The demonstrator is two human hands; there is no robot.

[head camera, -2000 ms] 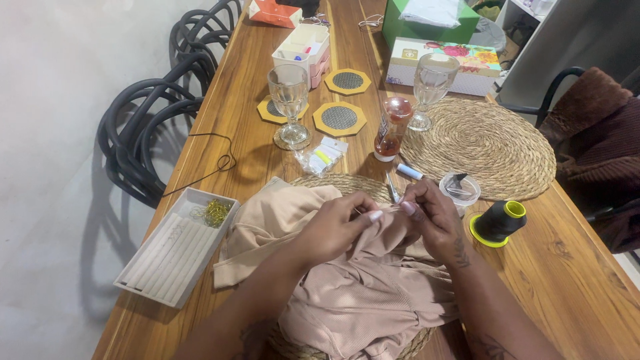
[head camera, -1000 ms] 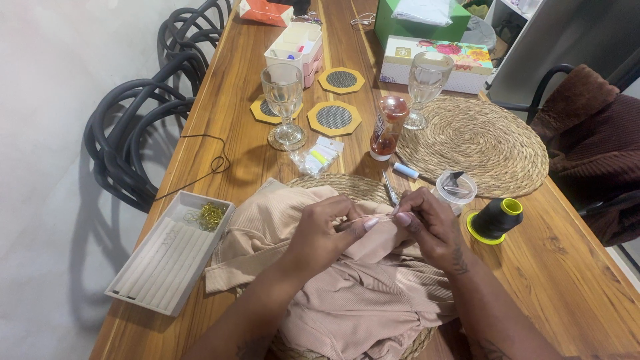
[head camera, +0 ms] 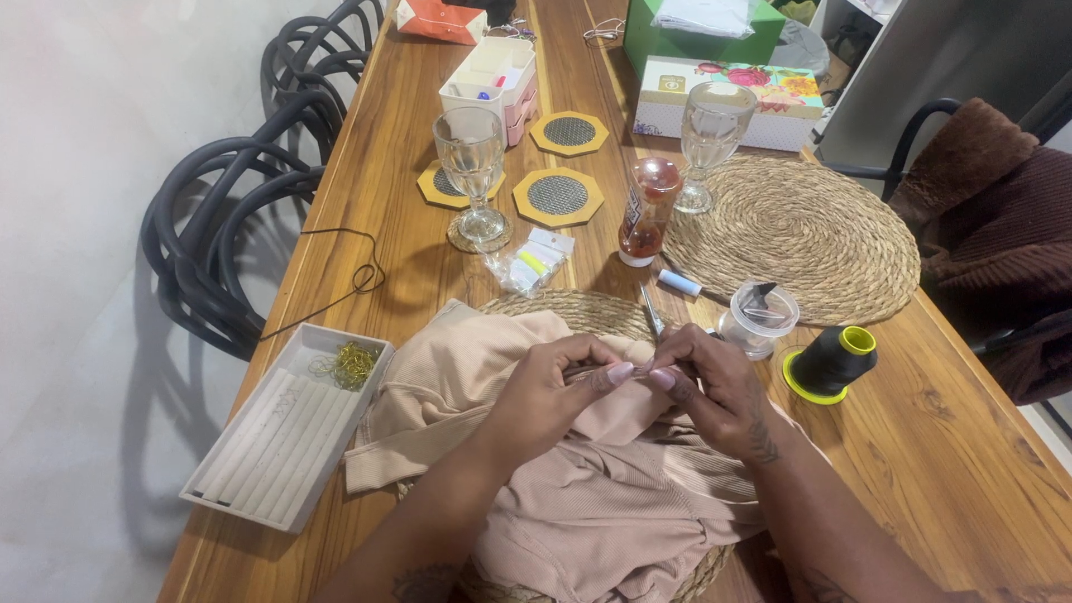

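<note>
A beige ribbed garment (head camera: pixel 586 494) lies crumpled over a woven placemat at the near side of the table. My left hand (head camera: pixel 557 385) pinches a fold of its fabric between thumb and forefinger. Close beside it, my right hand (head camera: pixel 708 389) pinches the same fold, fingertips almost touching those of the left. Whether a needle or thread is between the fingers cannot be told. Small scissors (head camera: pixel 651 311) lie just beyond the right hand, partly hidden by it. To the right stand a clear round tub (head camera: pixel 759 322) and a tilted spool of black thread (head camera: pixel 831 364) with a yellow base.
At left is a grey tray (head camera: pixel 268 435) with gold-coloured chains. Beyond the garment are a plastic packet (head camera: pixel 536 260), a light blue thread spool (head camera: pixel 679 283), a red-brown bottle (head camera: pixel 649 213), glass goblets (head camera: pixel 469 159), octagonal coasters (head camera: pixel 558 197) and a second woven placemat (head camera: pixel 796 239).
Both hands stay at the fabric fold; the fingertips have come closer together than a second ago.
</note>
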